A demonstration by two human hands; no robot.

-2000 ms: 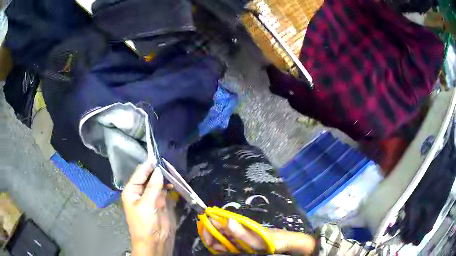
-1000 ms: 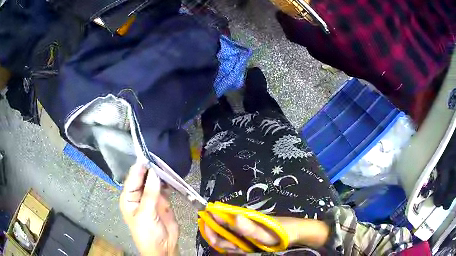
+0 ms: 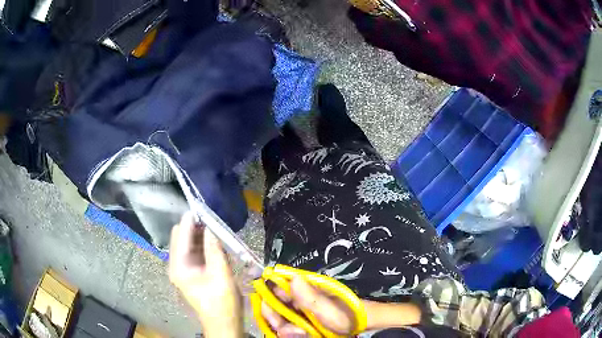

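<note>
A dark navy denim garment (image 3: 178, 112) hangs at the left. Its opening (image 3: 142, 171) faces me, with a pale grey inside and a whitish edge. My left hand (image 3: 206, 270) pinches the right side of this edge between thumb and fingers. My right hand (image 3: 313, 307) is in the yellow loop handles of the scissors (image 3: 336, 290). The blades point up and left along the edge, their tips close to my left fingertips. The blades look nearly closed. A loose thread stands at the top of the opening.
A black printed cloth (image 3: 343, 211) covers my lap. A blue crate (image 3: 462, 152) with clear bags (image 3: 511, 191) stands at the right. Red-black checked cloth (image 3: 488, 53) is at the upper right. A cardboard box (image 3: 49, 304) is on the floor at lower left. A white table edge (image 3: 568, 244) is at far right.
The view has tilted down, showing more of the lap cloth and crate. Both hands stay at the opening's edge. The scissors handles have shifted slightly left and look closer together than one second ago.
</note>
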